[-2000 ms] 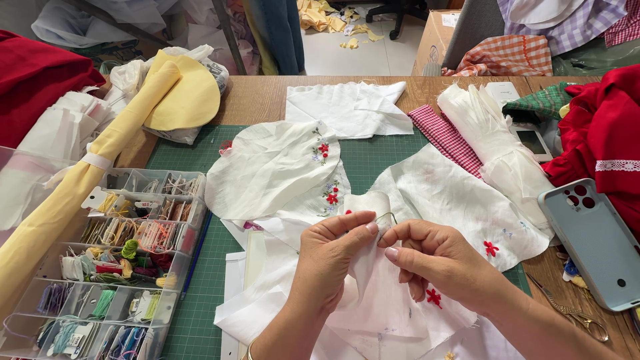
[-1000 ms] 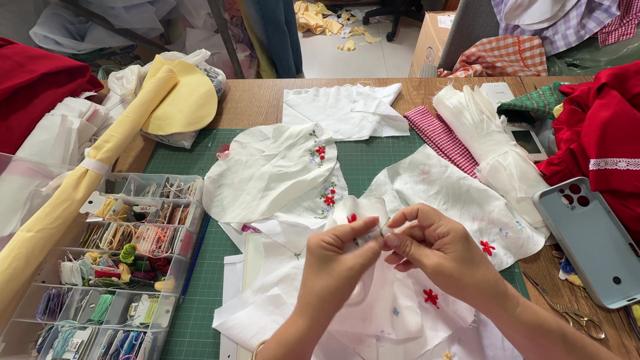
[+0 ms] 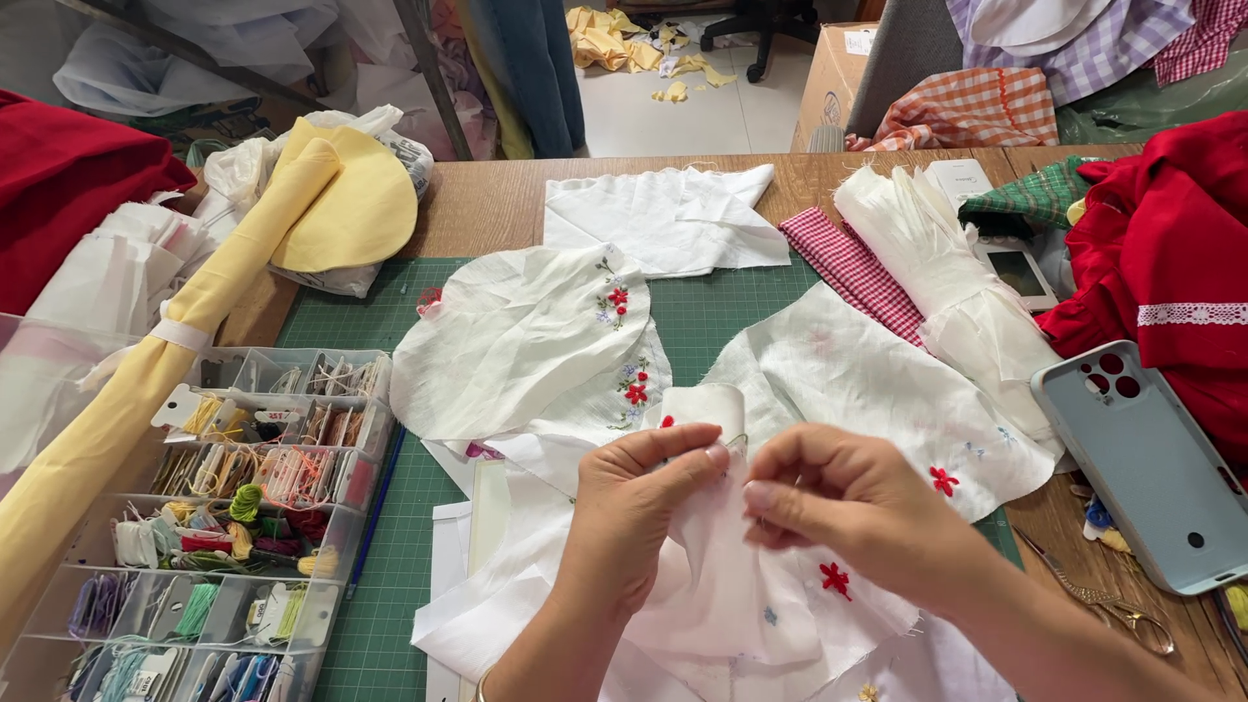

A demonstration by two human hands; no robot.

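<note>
White embroidered cloth (image 3: 721, 604) with red flowers lies in the lower middle, a narrow part of it raised between both hands. My left hand (image 3: 634, 507) pinches this raised part between thumb and fingers, close to a red flower and a bit of green thread. Just to its right, my right hand (image 3: 819, 487) has its thumb and fingertips together; it is blurred, and whether a needle or thread is between them cannot be told. Behind the hands lie a rounded white piece with embroidered flowers (image 3: 517, 341) and, to the right, another white piece (image 3: 877, 390) with a red flower.
A compartment box of embroidery floss (image 3: 224, 497) stands at left under a rolled yellow cloth (image 3: 146, 390). A green cutting mat (image 3: 380, 585) lies beneath the work. At right are a blue-grey phone (image 3: 1141, 468), small scissors (image 3: 1102, 595), a gathered white bundle (image 3: 936, 263) and red fabric (image 3: 1170, 234).
The hands were touching at the raised cloth one second ago; now my right hand is a little apart from my left, which still pinches the cloth.
</note>
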